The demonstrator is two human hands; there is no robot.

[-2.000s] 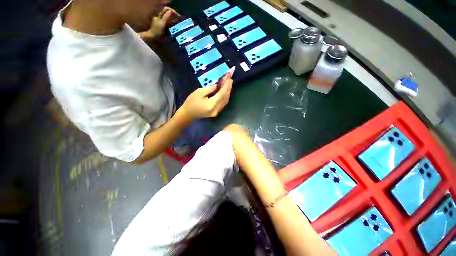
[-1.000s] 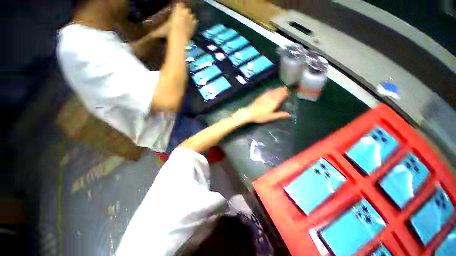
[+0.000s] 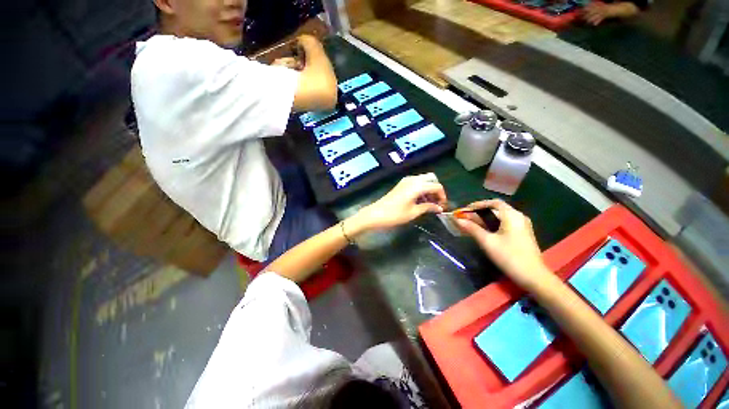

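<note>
My left hand is above the green mat, its fingertips pinched at the edge of a small pale piece, perhaps film or card. My right hand is just to its right and grips a thin dark and orange tool, its orange end at the pale piece. My right forearm crosses over the red foam tray. Light-blue phones with black lens circles lie in its pockets, one at the near left, partly under my arm. Clear shiny film lies on the mat beside the tray.
Two whitish capped bottles stand behind my hands. A coworker sits at the left by a black tray of blue phones. A blue and white item lies on the belt side. Another person's hand shows at the top right.
My left hand has drawn back from near the bottles. My right hand has come into view with the tool, and both hands have met over the mat. The view has shifted.
</note>
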